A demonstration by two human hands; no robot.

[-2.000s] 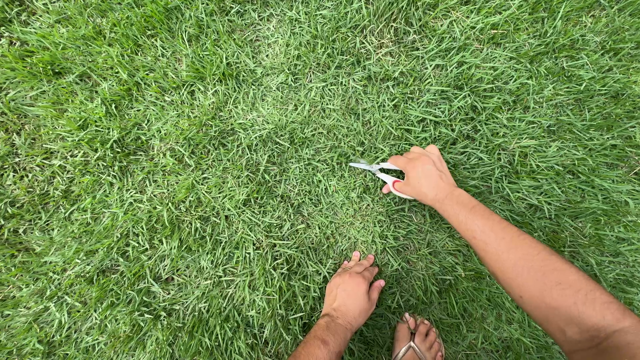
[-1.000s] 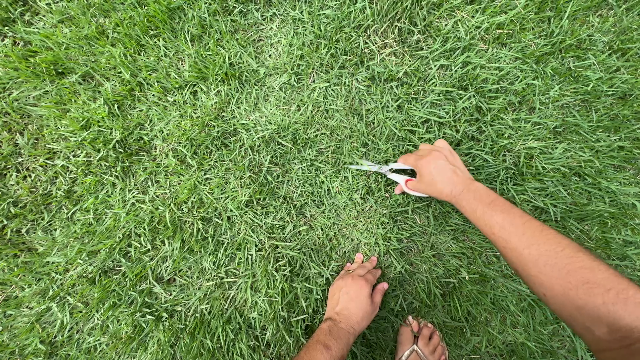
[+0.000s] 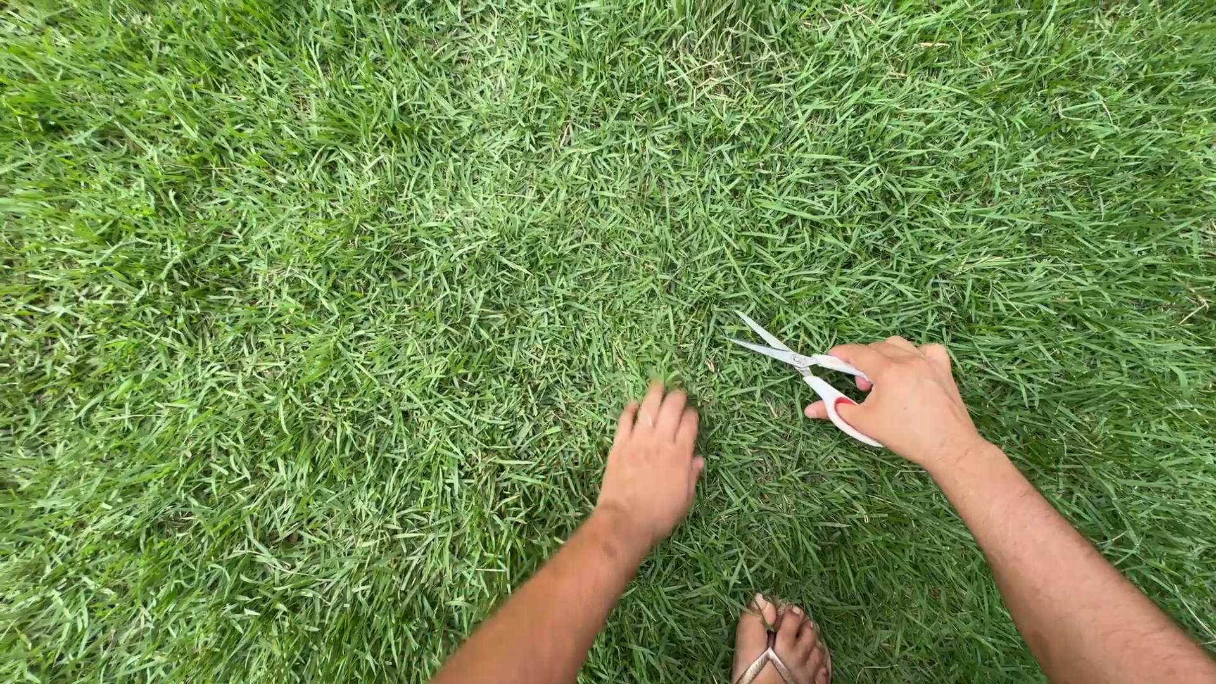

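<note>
My right hand (image 3: 898,399) holds a pair of scissors (image 3: 803,363) with white handles, red inside one loop. The metal blades are parted and point to the upper left, just over the grass. Lower and to the left, my left hand (image 3: 655,456) is palm down on or just above the lawn (image 3: 532,247), its fingertips slightly blurred among the blades of grass. Whether those fingers pinch any grass is hidden.
A foot in a thong sandal (image 3: 781,646) stands on the grass at the bottom edge, below and between my hands. Longer tufts of grass (image 3: 717,28) rise near the top edge.
My left hand has moved forward over the grass, closer to the level of the scissors. The scissors' blades have spread wider and now point more to the upper left.
</note>
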